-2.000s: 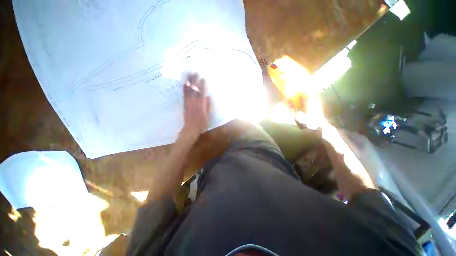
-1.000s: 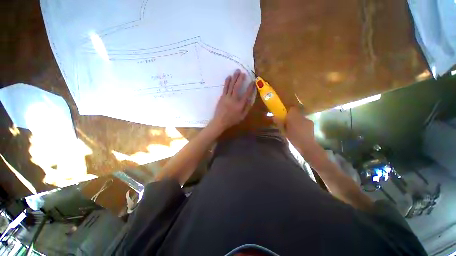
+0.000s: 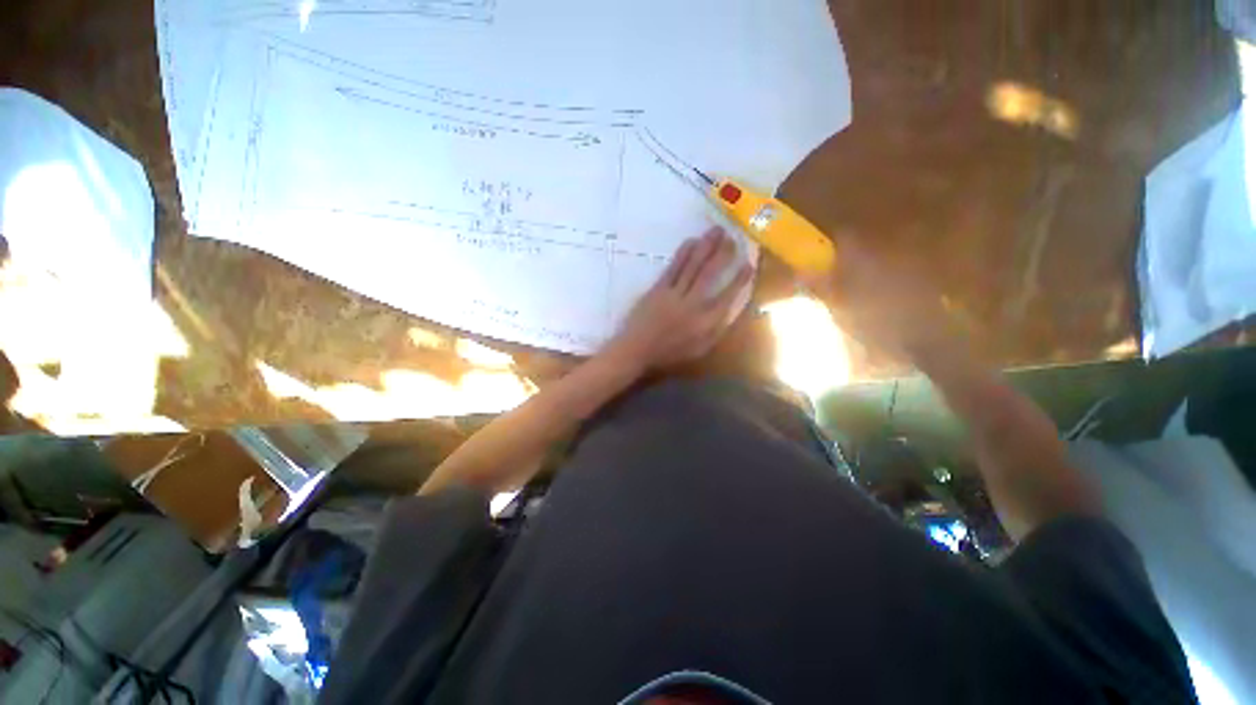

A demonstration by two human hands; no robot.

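Note:
A large white pattern sheet (image 3: 455, 152) with fine dark lines, arrows and small text lies flat on the brown table. My left hand (image 3: 693, 306) presses flat on the sheet near its right lower edge, fingers a little apart, holding nothing. My right hand (image 3: 868, 296) is blurred by glare and closed around the rear of the yellow cutter (image 3: 782, 232). The cutter's red spot is near its front, and its thin dark tip is over the sheet, at the drawn curved line above my left fingertips.
The brown table (image 3: 964, 179) has bright glare patches. Other white paper lies at its left (image 3: 76, 207) and right (image 3: 1205, 241) edges. Below the front edge are an open cardboard box (image 3: 207, 489), clear plastic with something blue, and a dark metal frame.
The view has shifted, and the sheet sits further right and is turned. The cutter's tip has moved from the sheet's right edge inward along the curved line. My left hand remains on the sheet.

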